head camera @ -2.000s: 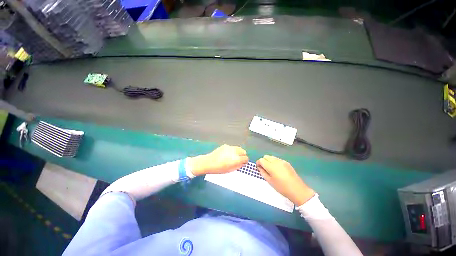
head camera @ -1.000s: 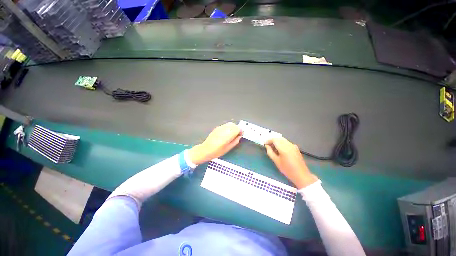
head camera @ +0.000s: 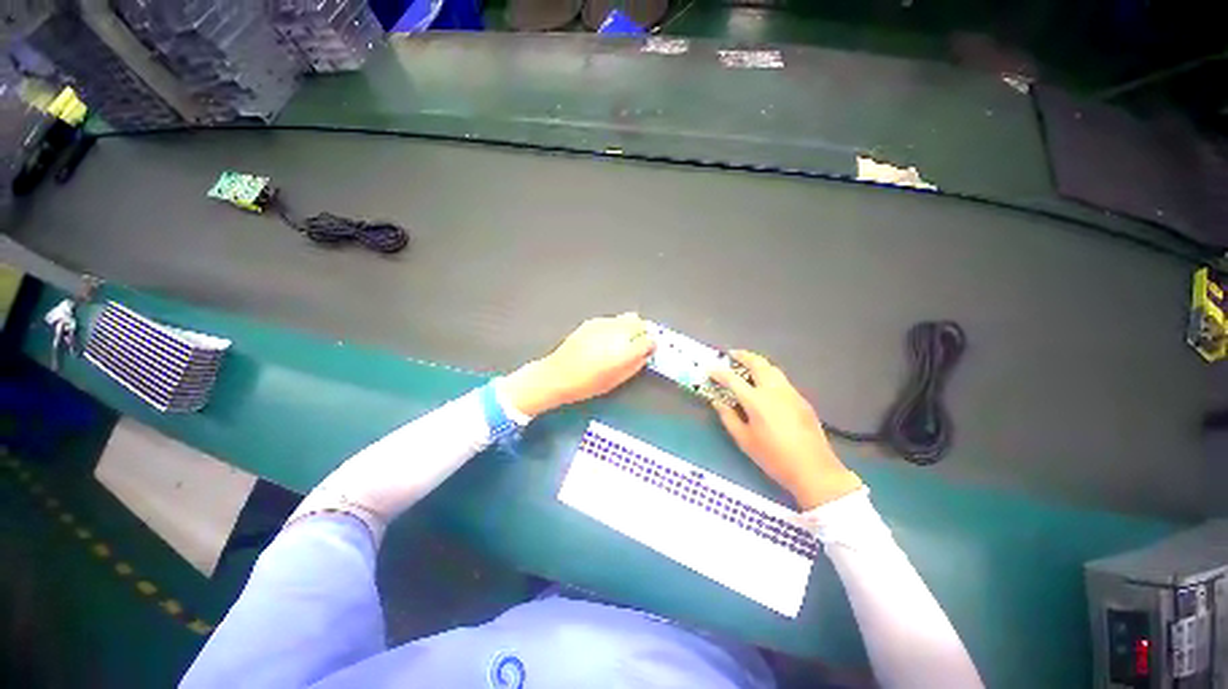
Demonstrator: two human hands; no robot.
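A power supply board (head camera: 684, 361), whitish side up with some green at its right end, lies at the belt's near edge. My left hand (head camera: 593, 361) has its fingertips on the board's left end. My right hand (head camera: 774, 424) holds the board's right end, its fingers partly covering it. A black power cord (head camera: 924, 393) runs from the board to a coiled bundle at the right. A white pad sheet (head camera: 687, 518) with rows of dark marks lies on the green ledge below my hands. No pad shows at my fingertips.
Another green board (head camera: 243, 190) with a coiled cord (head camera: 353, 233) lies at the belt's left. A yellow-sided board (head camera: 1208, 315) is at the right edge. A grey dispenser (head camera: 1161, 612) stands at lower right. Striped spare sheets (head camera: 155, 358) lie at left. Tray stacks (head camera: 202, 54) stand behind.
Two seconds ago my hands were over the pad sheet; now they are on the board. Since one second ago, my right fingers have shifted on the board, showing green at its right end.
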